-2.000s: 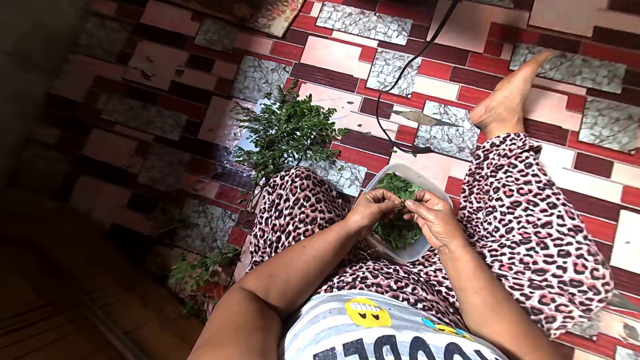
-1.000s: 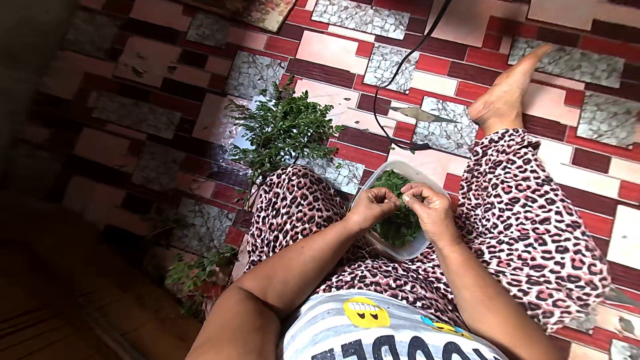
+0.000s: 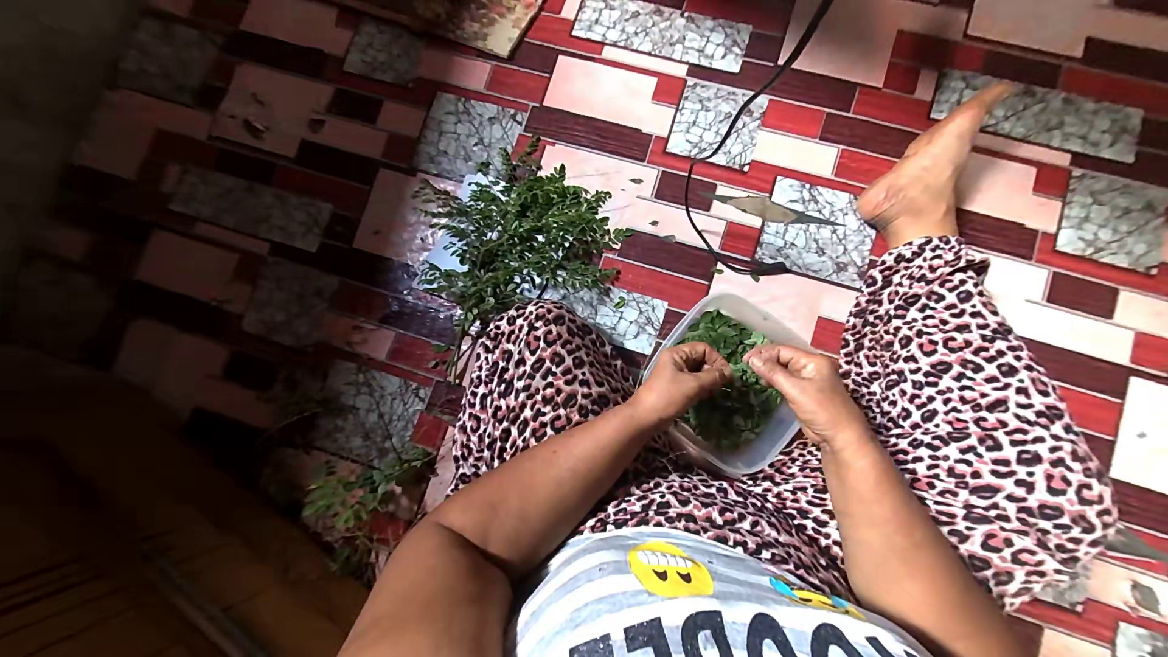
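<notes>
A translucent plastic container [image 3: 788, 436] stands between my legs, with loose green leaves [image 3: 730, 415] inside. Over its left side is my left hand [image 3: 689, 379], thumb and fingertips pinched together. My right hand [image 3: 803, 379] is over the right side, its thumb and forefinger also pinched, a short gap from the left. Whatever small piece either hand may hold is too small to make out. Beyond my left knee lies a pile of leafy green sprigs [image 3: 529, 228], partly over a pale sheet.
A black cable [image 3: 691, 196] curves over the patterned floor [image 3: 602, 96] and ends beyond the container. More leafy stems [image 3: 365, 493] lie beside my left leg. My bare foot [image 3: 922, 182] rests at the right. A board-like object [image 3: 474, 23] lies at the top edge.
My hands were close together over the container two seconds ago; now a small gap separates their fingertips. The sprigs and container have not plainly moved.
</notes>
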